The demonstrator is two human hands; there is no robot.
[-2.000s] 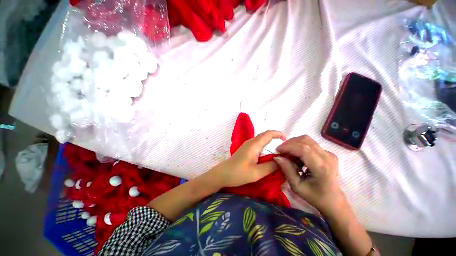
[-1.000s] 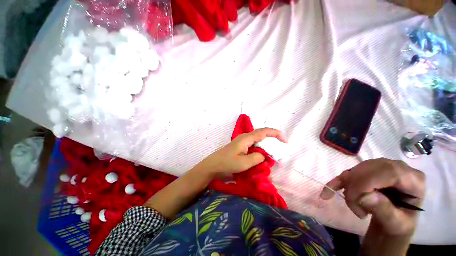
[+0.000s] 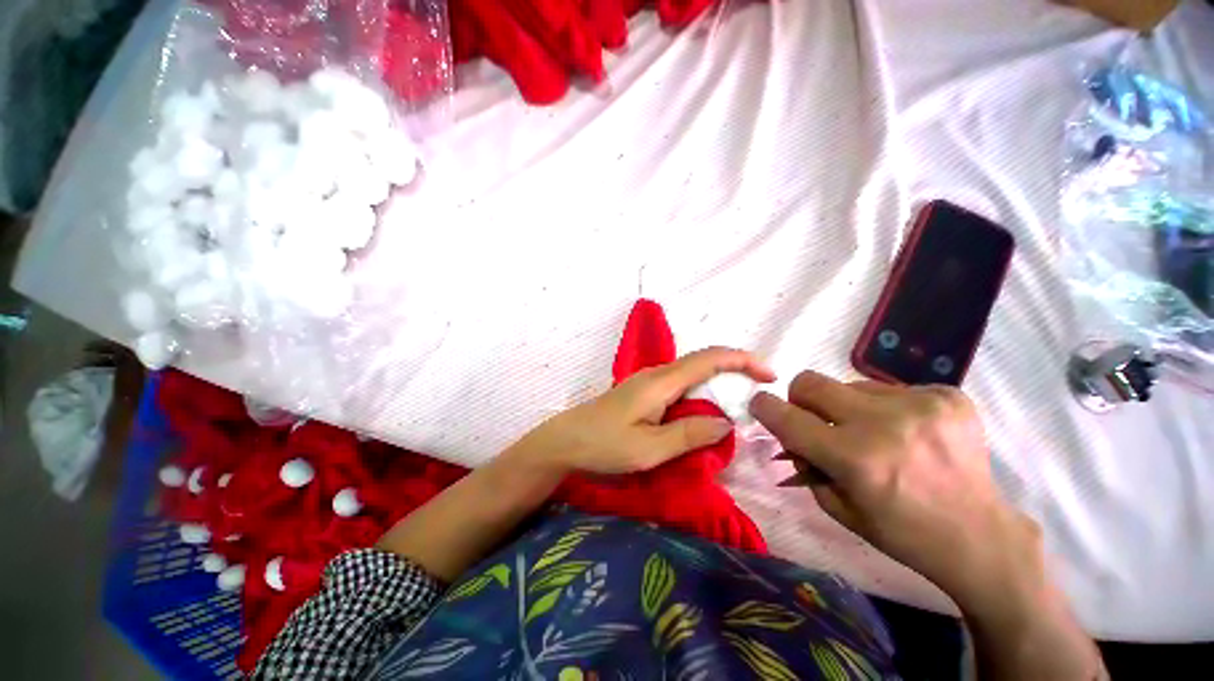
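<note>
A red plush piece lies at the table's front edge against my apron, one narrow lobe pointing away from me. My left hand grips the plush and a white pompom between thumb and forefinger. My right hand is just right of the pompom, its fingertips close to it. Dark pointed tips of small scissors stick out under my right fingers; their handles are hidden in the palm. I cannot make out a needle or thread.
A clear bag of white pompoms lies at left, a red plush pile at the far edge. A smartphone, a metal item and a clear packet lie at right. A blue crate with red pieces stands below left.
My right hand swung out to the right, drawing a thread, and is now back beside the pompom. My left hand has kept its hold on the plush and pompom.
</note>
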